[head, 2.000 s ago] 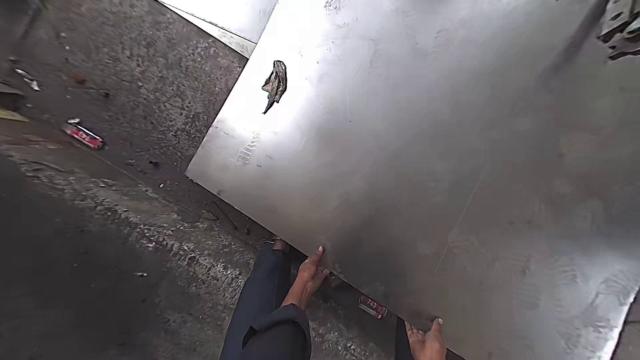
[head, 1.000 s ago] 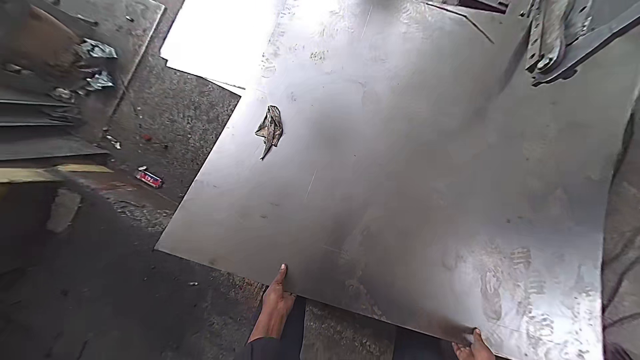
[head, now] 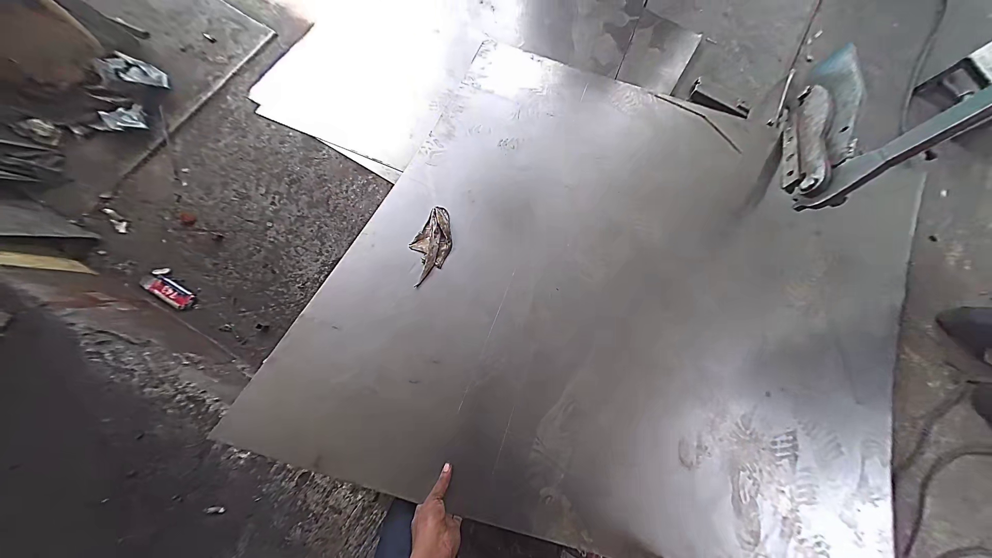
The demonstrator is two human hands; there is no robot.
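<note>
A large flat metal sheet [head: 604,310] fills the middle of the head view, with smudges and boot-like prints at its lower right. My left hand [head: 436,523] grips the sheet's near edge at the bottom, thumb on top and fingers hidden beneath. A crumpled dirty rag or scrap [head: 434,242] lies on the left part of the sheet. My right hand is outside the view. A hand-operated lever shear [head: 821,147] with a long metal arm stands over the sheet's upper right.
Bright metal sheets [head: 349,85] lie beyond the upper left edge. A red wrapper or packet [head: 169,291] is on the rough floor at left. Dark cables [head: 926,465] run along the right side, near what looks like a dark shoe [head: 969,329].
The view has shifted considerably, bringing more of the lever tool into sight. My right hand, earlier at the sheet's near edge, has left the view. My left hand remains on that edge.
</note>
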